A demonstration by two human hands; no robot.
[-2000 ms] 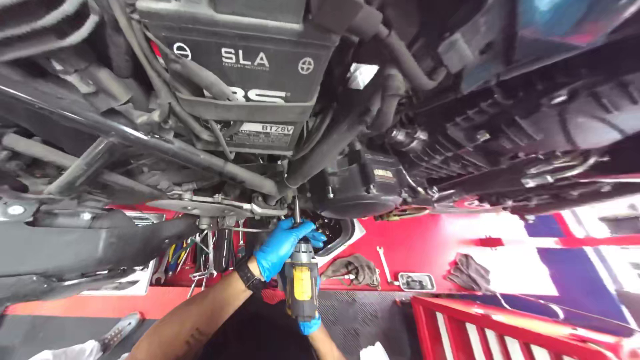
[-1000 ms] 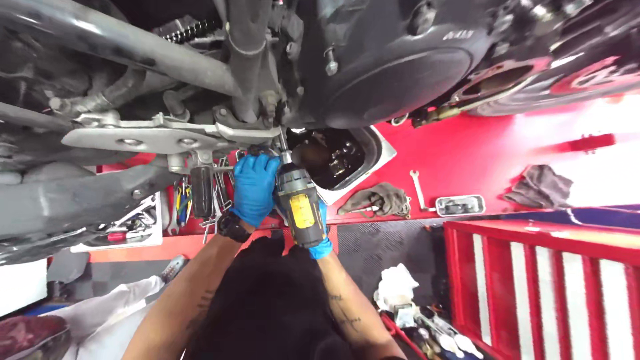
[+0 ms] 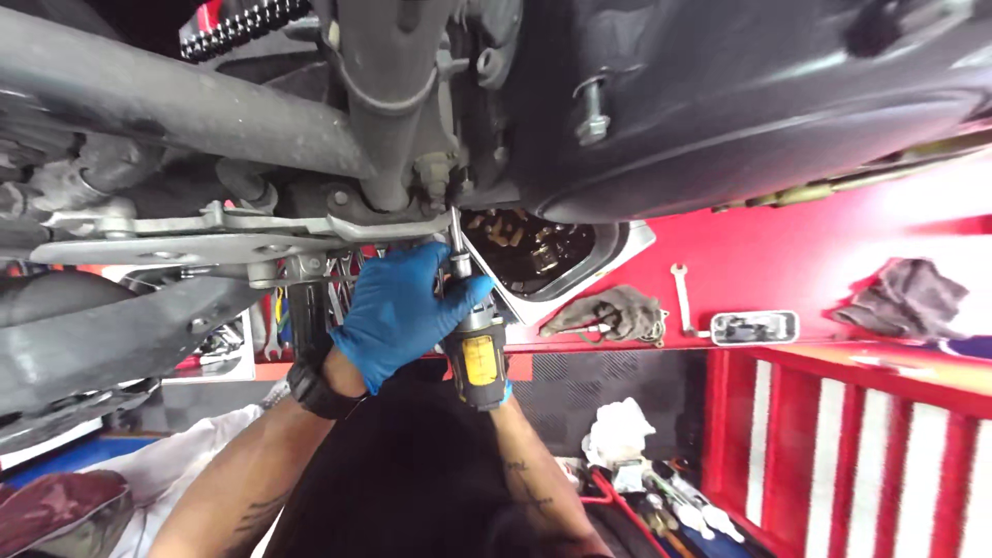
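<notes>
A yellow and black cordless impact driver (image 3: pixel 478 360) points up at the underside of a motorcycle engine (image 3: pixel 666 116). My left hand (image 3: pixel 399 310), in a blue glove, wraps its fingers about the tool's nose and the base of a metal socket extension (image 3: pixel 457 244). That extension's tip is beside the end of the metal bracket (image 3: pixel 403 226), close under a bolt (image 3: pixel 435 174); contact is unclear. My right hand (image 3: pixel 508 391) is behind the driver's body, on its grip, mostly hidden; only a bit of blue glove shows.
A pan with dark oil (image 3: pixel 535 256) lies on the red bench (image 3: pixel 744 256). Right of it are a brown rag (image 3: pixel 612 310), a combination wrench (image 3: pixel 682 298), a small metal tray (image 3: pixel 753 328) and a dark cloth (image 3: pixel 903 298). A tool tray (image 3: pixel 225 372) is at left.
The view has moved down and closer to the engine's underside. The driver stays in both hands, its extension still pointing up; the left hand remains at the tool's nose.
</notes>
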